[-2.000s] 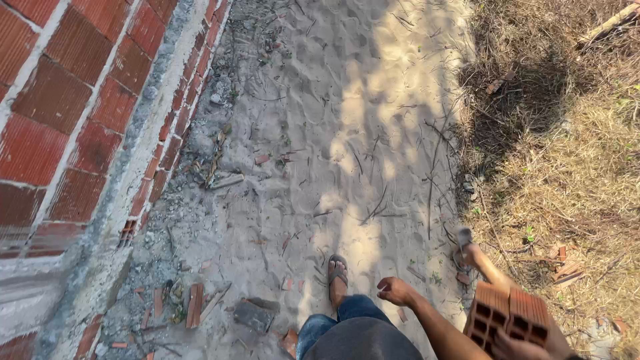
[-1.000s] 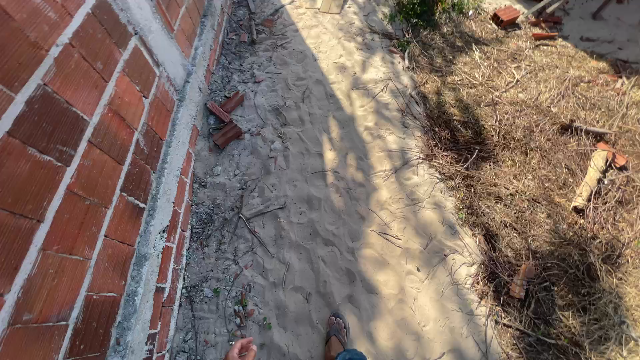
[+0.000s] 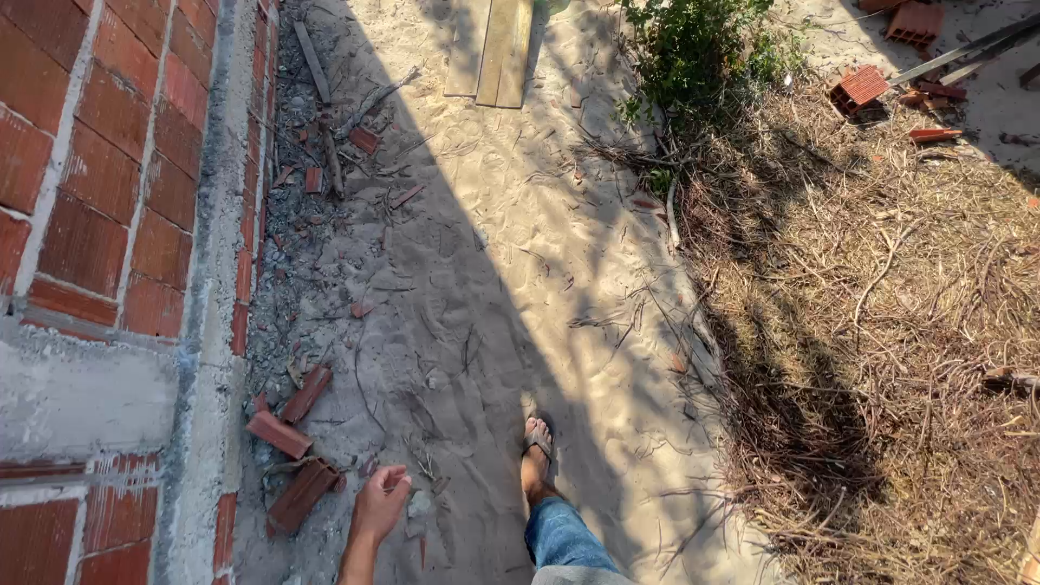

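Observation:
My left hand (image 3: 383, 497) is low in the view, left of centre, with its fingers loosely bent and nothing seen in it. It is over the shaded sand, right of several broken hollow clay bricks (image 3: 302, 494) lying by the wall. My right hand is out of view, so whether it holds anything is hidden. One foot in a flip-flop (image 3: 537, 443) stands on the sandy path (image 3: 496, 292), below it the leg in blue denim.
A hollow-brick wall (image 3: 97, 187) with a concrete ledge (image 3: 203, 325) runs along the left. Wooden planks (image 3: 505, 53) lie ahead on the sand. A green bush (image 3: 699, 49), dry brush (image 3: 894, 325) and loose hollow bricks (image 3: 860, 89) are on the right.
The view has moved forward along the path. Two seconds ago hollow bricks were held at the lower right; they are out of view now. My left hand shows more fully than a second ago.

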